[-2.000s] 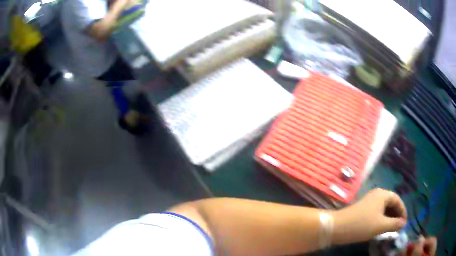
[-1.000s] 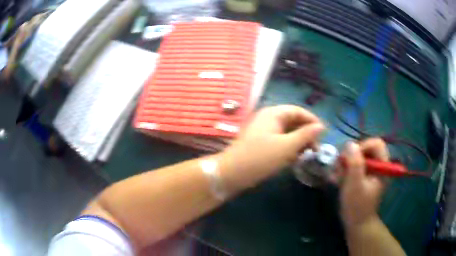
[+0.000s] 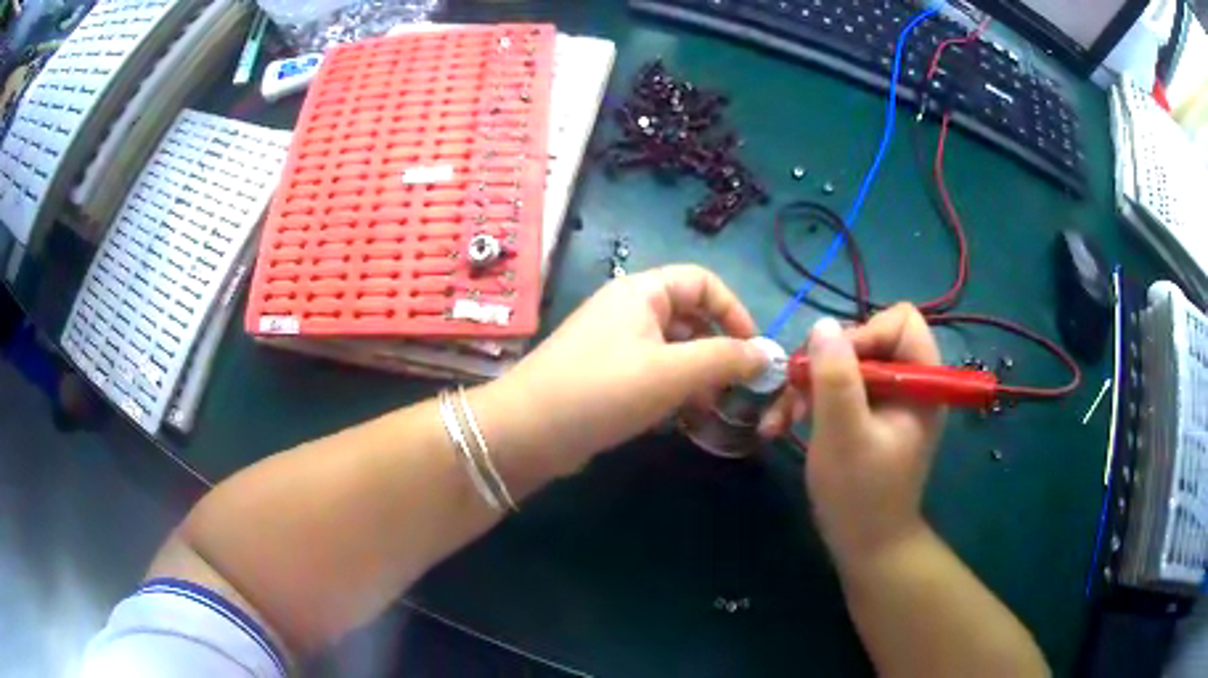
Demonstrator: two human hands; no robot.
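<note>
The silver test fixture (image 3: 726,431) stands on the dark green mat, partly hidden by my fingers. My left hand (image 3: 662,347) is at its pale top from the left, thumb and index finger together; whether a small component is between them is hidden. My right hand (image 3: 868,404) is closed around the red test probe (image 3: 934,383), held nearly level with its front end at the fixture's top. The probe's thin tip cannot be made out.
The red component tray (image 3: 384,199) with a round metal marker (image 3: 485,250) lies left of the fixture. White component trays (image 3: 179,252) are further left. Loose dark components (image 3: 682,139) lie beyond. The blue cable (image 3: 868,179), keyboard (image 3: 901,80) and mouse (image 3: 1084,289) are behind and right.
The view has turned right and down, so trays and hands appear further left and the image is sharper. Both hands are still at the fixture, the right one holding the red probe.
</note>
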